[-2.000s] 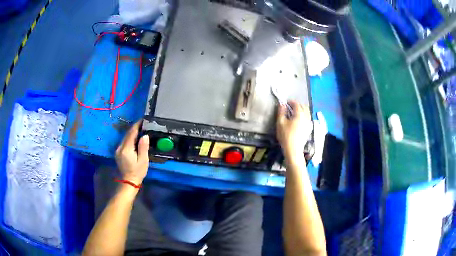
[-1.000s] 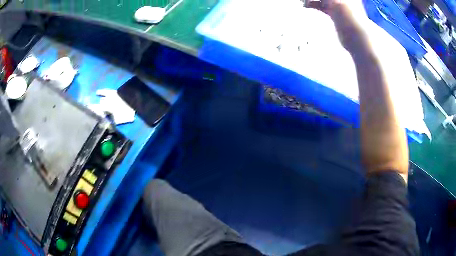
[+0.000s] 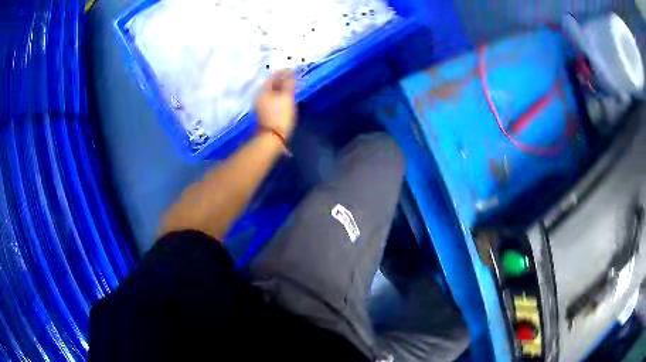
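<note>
My left hand [image 3: 276, 106] is at the near edge of a blue crate [image 3: 166, 112]. The crate holds white contents [image 3: 212, 53] with small dark dots. The hand is blurred, and I cannot tell whether its fingers hold anything. A red band is on its wrist. My right hand is out of the picture. The machine's grey base plate [image 3: 584, 244] shows tilted at the right edge, with a green button [image 3: 514, 262] and a red button [image 3: 525, 332] on its front panel. A blurred white thing lies on the plate near the picture's edge.
The worn blue bench [image 3: 453, 134] lies between crate and machine, with a red test lead [image 3: 489, 99] on it. A white roll or tub [image 3: 618, 53] is at the upper right. Stacked blue crates [image 3: 53, 177] stand at left. My legs [image 3: 326, 233] are below.
The view has swung from the green bench and its crate at right to the crate at left. My left hand has come into view at that crate; my right hand has left the picture.
</note>
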